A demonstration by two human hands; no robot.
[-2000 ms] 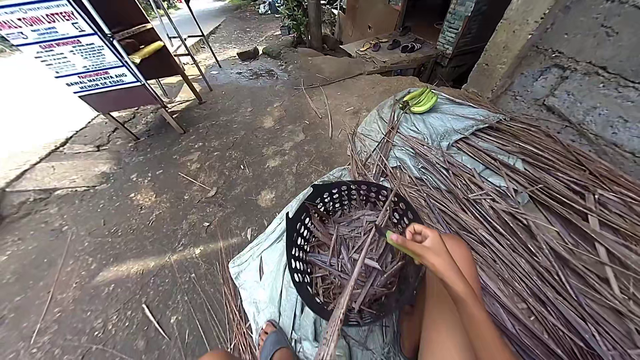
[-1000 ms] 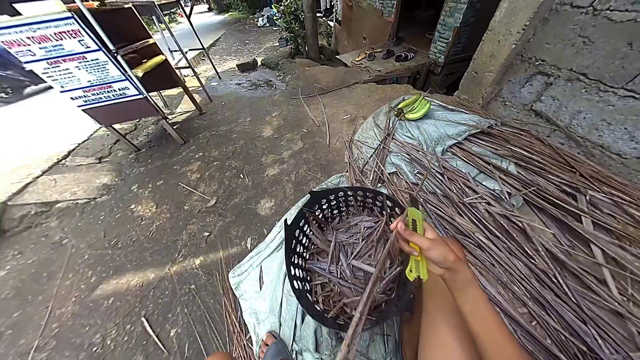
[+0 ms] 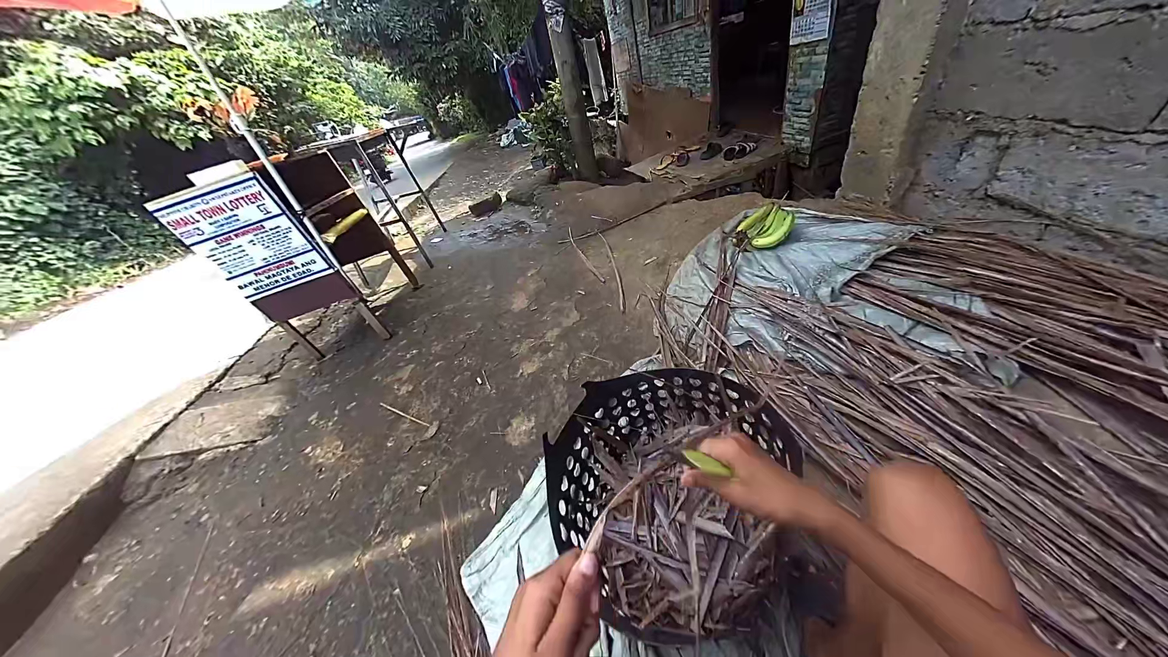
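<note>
My left hand (image 3: 555, 602) pinches the near end of a dry palm frond strip (image 3: 630, 488) at the basket's lower left edge. My right hand (image 3: 753, 479) grips a yellow-green cutter (image 3: 708, 463) against the strip, above the basket; its blade cannot be made out. Under both hands stands a black perforated plastic basket (image 3: 570, 484), partly filled with short pieces of dry leaf (image 3: 684, 557). Long dry palm fronds (image 3: 922, 429) lie in a heap to the right of it.
A pale plastic sheet (image 3: 803, 265) lies under the fronds, with green bananas (image 3: 768, 225) at its far end. A concrete block wall (image 3: 1068, 137) borders the right. A wooden stand with a printed sign (image 3: 251, 242) is at the left, beside the road.
My left hand has come into view at the bottom, holding the strip. The cutter has turned in my right hand, which has moved over the basket. The view has tilted up.
</note>
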